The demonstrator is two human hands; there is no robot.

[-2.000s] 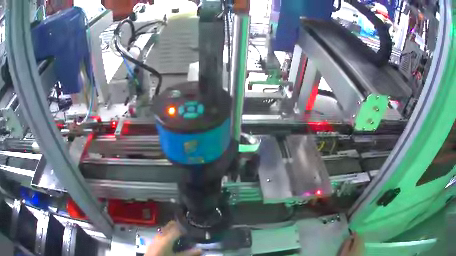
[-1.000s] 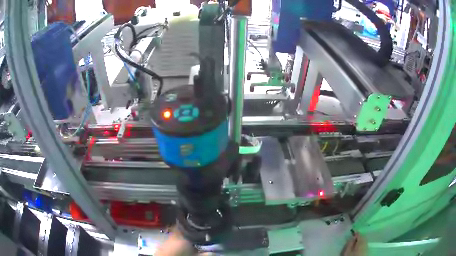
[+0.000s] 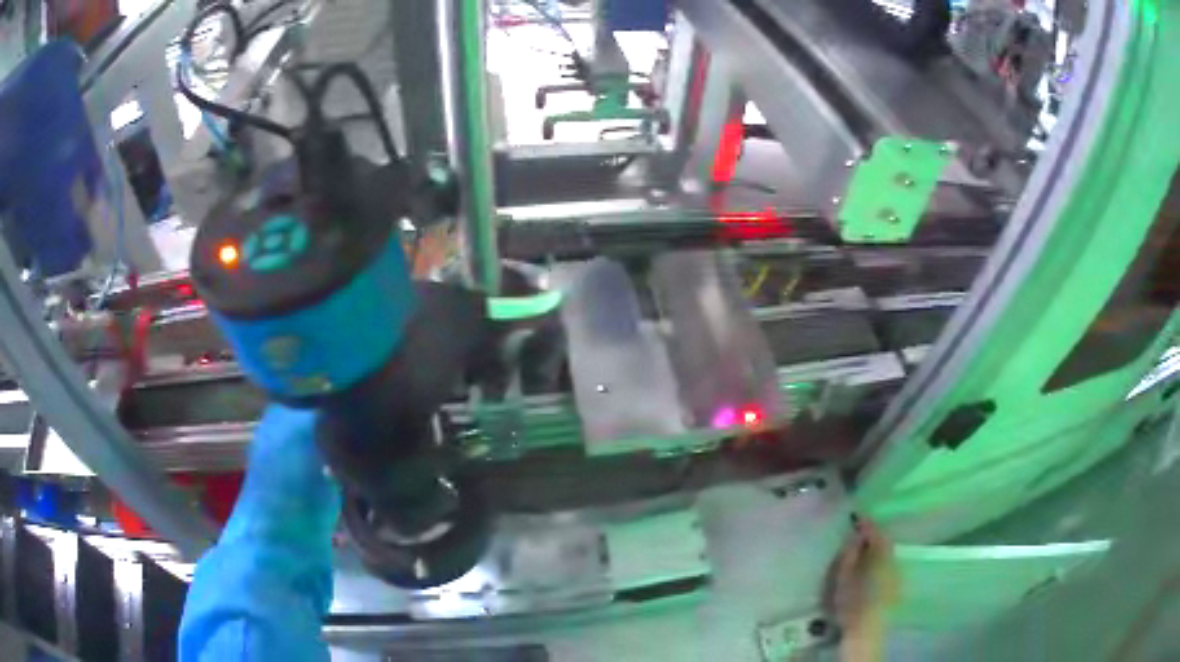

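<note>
The large black inspection camera with a blue band [image 3: 311, 323] stands tilted at left centre, its orange light lit. Its round lens end [image 3: 421, 550] sits low over the silver slide rail and fixture [image 3: 557, 563]. My left arm in a blue sleeve [image 3: 265, 543] reaches up from the bottom left to the camera's blue band; my left hand is hidden behind the camera. My right hand [image 3: 864, 588] is blurred at the table's right front, beside the small button box [image 3: 792, 635]; what its fingers do is unclear. No workpiece can be made out.
Paired silver cover plates [image 3: 673, 356] lie above the rails behind the table, with a red light. The pale green machine door [image 3: 1035, 401] and a grey frame post [image 3: 958, 310] stand right. Another post [image 3: 91, 433] and dark magazines [image 3: 78, 576] are left. A red bin [image 3: 136, 504] is partly hidden.
My left hand has gone from low beside the lens to out of sight behind the camera, with the sleeve now showing. The view has shifted right and down. My right hand stays by the right front corner.
</note>
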